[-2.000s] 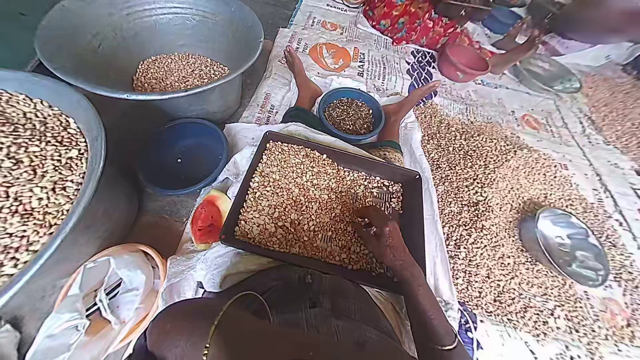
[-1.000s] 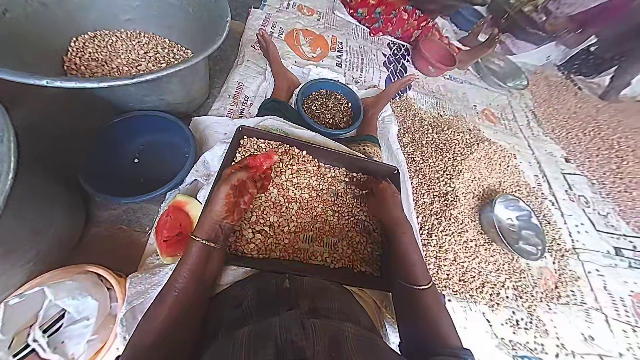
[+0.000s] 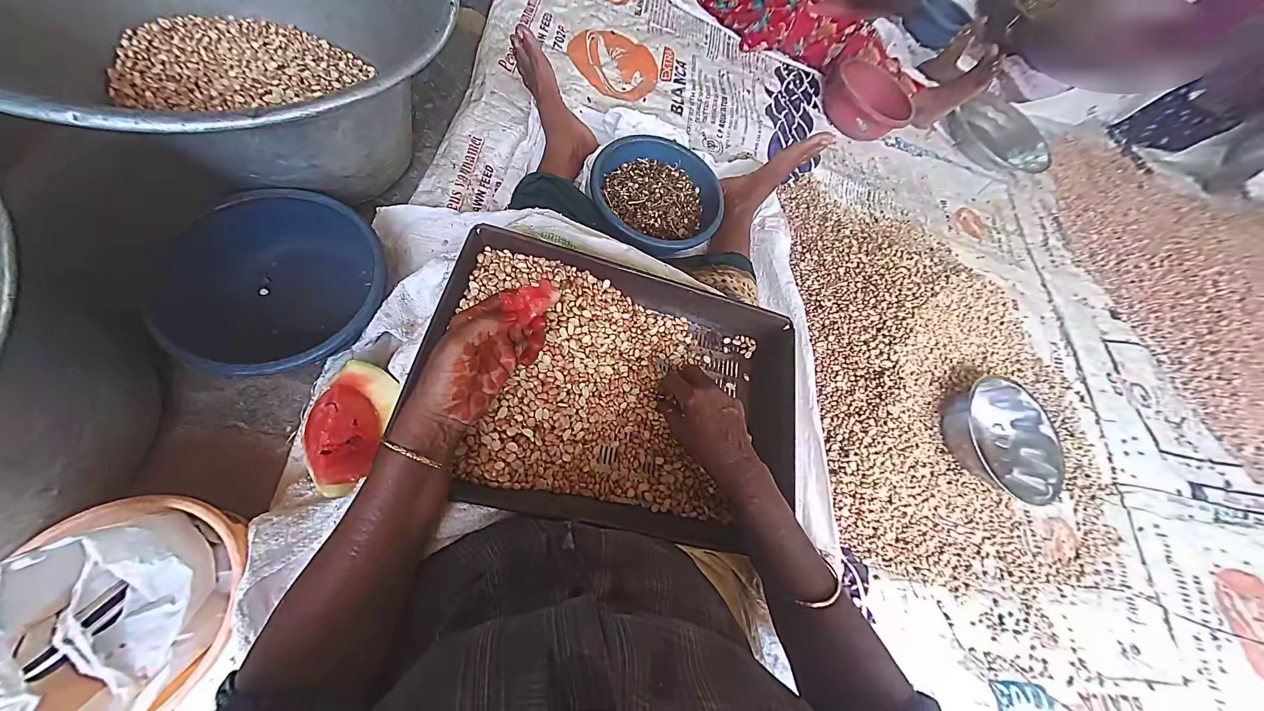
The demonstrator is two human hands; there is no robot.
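Note:
My left hand (image 3: 481, 360) is raised over the left part of a dark rectangular tray (image 3: 622, 523), its fingers closed on a piece of red watermelon flesh (image 3: 530, 298). Split nuts or beans (image 3: 563, 395) cover most of the tray, which rests on my lap. Toward the tray's right side, my right hand (image 3: 699, 405) touches the nuts with bent fingertips; whether it grips any cannot be told. A cut watermelon wedge (image 3: 343, 433) lies on white sacking just left of the tray. Beyond the tray, a blue bowl (image 3: 599, 188) of darker bits stands between my feet.
Large metal basins (image 3: 395, 128) and a blue plastic basin (image 3: 267, 281) stand at left, above an orange-rimmed tub (image 3: 227, 538). At right, a steel bowl (image 3: 1017, 439) sits among spread nuts (image 3: 889, 326) on printed sacks. Another person's hand (image 3: 953, 94) is near a red bowl (image 3: 867, 99).
My left hand, out of sight two seconds ago, came over the tray with red watermelon flesh by one second ago and is still there. My right hand remains at the nuts.

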